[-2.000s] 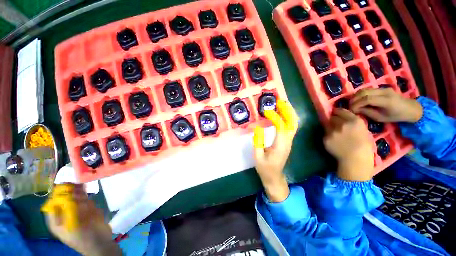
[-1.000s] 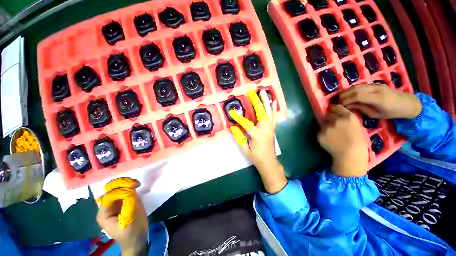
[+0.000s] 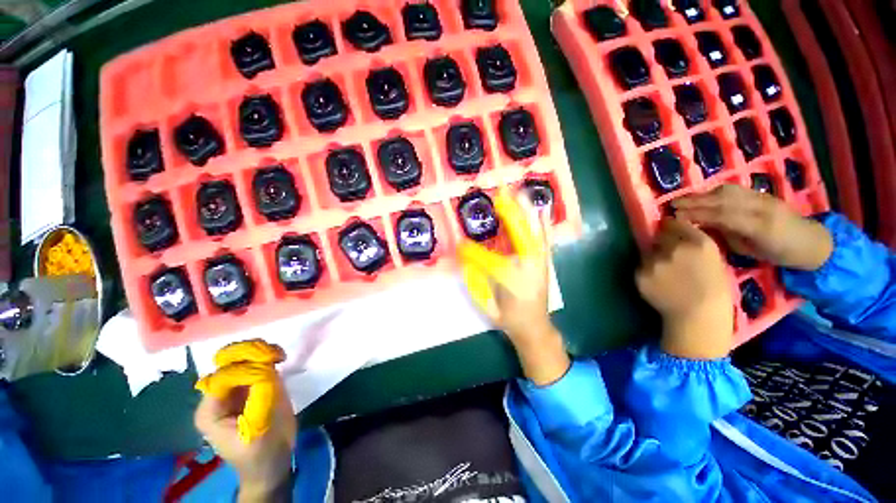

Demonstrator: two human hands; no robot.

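A salmon-pink foam tray [image 3: 189,83] holds rows of black watch-like housings [image 3: 298,261]; two upper-left pockets are empty. My right hand [image 3: 513,280], with yellow finger cots, is over the tray's lower right edge. Its fingers are apart and blurred, between the last two housings of the front row, and I see nothing held. My left hand [image 3: 248,413] is in front of the tray's lower left, fingers curled in yellow cots; whether it holds anything is hidden. A white sheet [image 3: 413,319] lies under and in front of the tray.
At left are a dish of yellow finger cots [image 3: 69,253], a clear bottle [image 3: 57,324], a white stack [image 3: 49,147] and a crumpled white wipe [image 3: 133,356]. At right, another person's hands [image 3: 688,280] work over a second pink tray [image 3: 644,211].
My left hand has come right and up from the lower left corner. My right hand has moved slightly left from the tray's corner, its fingers spread. The view has shifted slightly.
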